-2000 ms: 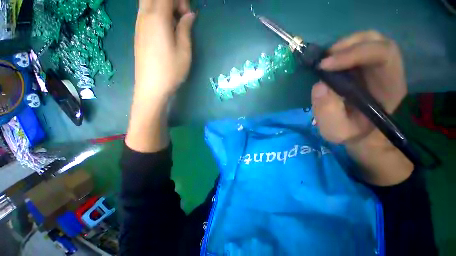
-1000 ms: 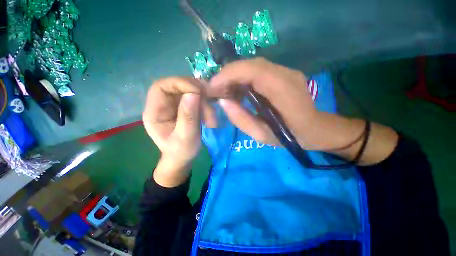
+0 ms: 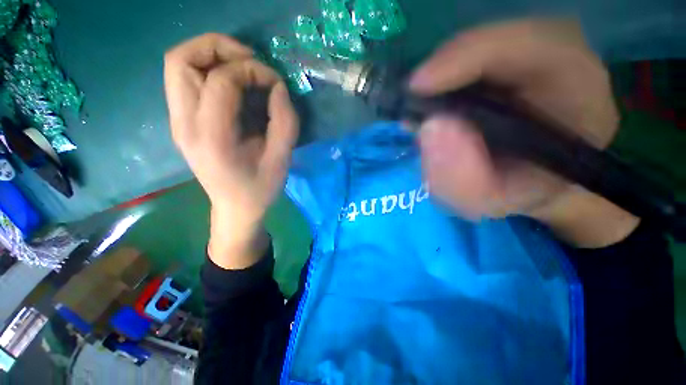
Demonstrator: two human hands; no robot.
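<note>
My right hand [image 3: 519,120] holds the black handle of a soldering iron [image 3: 556,143]. Its metal barrel is blurred and points left, in front of the near side of a green PCB strip [image 3: 331,31]. The strip lies on the dark-green bench close to its front edge. My left hand [image 3: 229,120] is raised left of the strip, with fingers curled and the thumb near the index finger. Whether it pinches something small cannot be seen. The two hands are apart.
A heap of green PCB panels [image 3: 37,71] lies at the upper left, with a black rounded object [image 3: 41,158] below it. A blue apron [image 3: 436,301] covers my lap. Boxes [image 3: 101,289] and a light-blue and red stool [image 3: 164,299] stand at the lower left.
A second ago the hands were together in front of the strip. My right hand has moved right with the iron, and my left hand has moved left and up. The camera view has also shifted.
</note>
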